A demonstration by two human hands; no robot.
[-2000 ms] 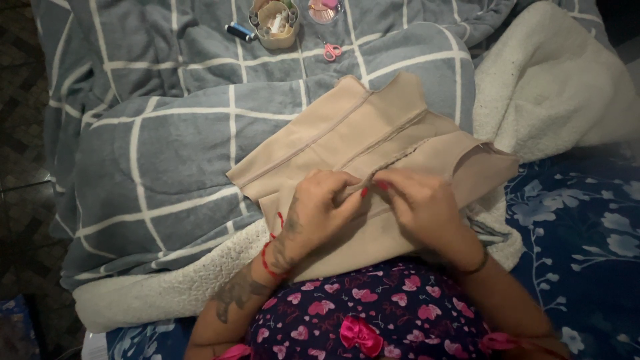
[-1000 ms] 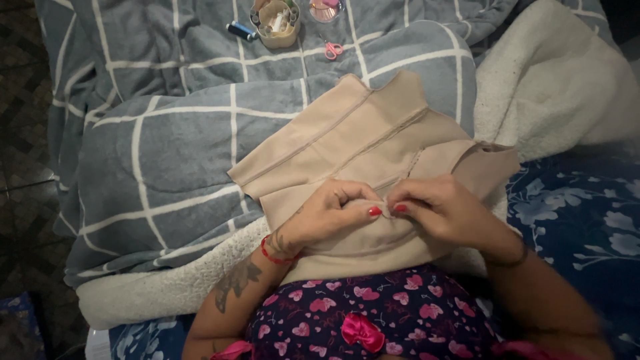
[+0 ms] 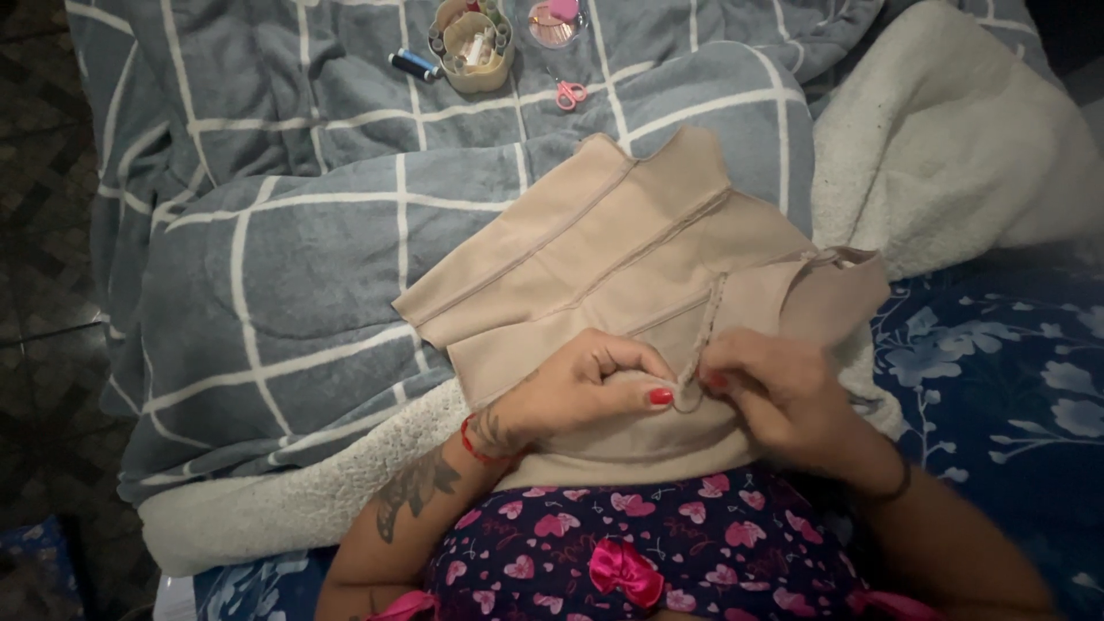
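A beige garment with several stitched seams lies spread over a pillow and my lap. My left hand pinches a fold of its fabric between thumb and fingers, the red thumbnail at the seam edge. Just to the right, my right hand is closed near the same seam, slightly blurred; a small loop of thread or fabric edge shows between the hands. Whether the right fingertips hold a needle cannot be seen. The seam runs up from between my hands.
Beyond the garment, on a grey checked blanket, are a container of thread spools, two loose spools, small pink scissors and a round clear case. A white fleecy blanket lies at the right.
Since two seconds ago both hands have come nearer to my body along the seam. In the last second my right hand has moved slightly away from my left.
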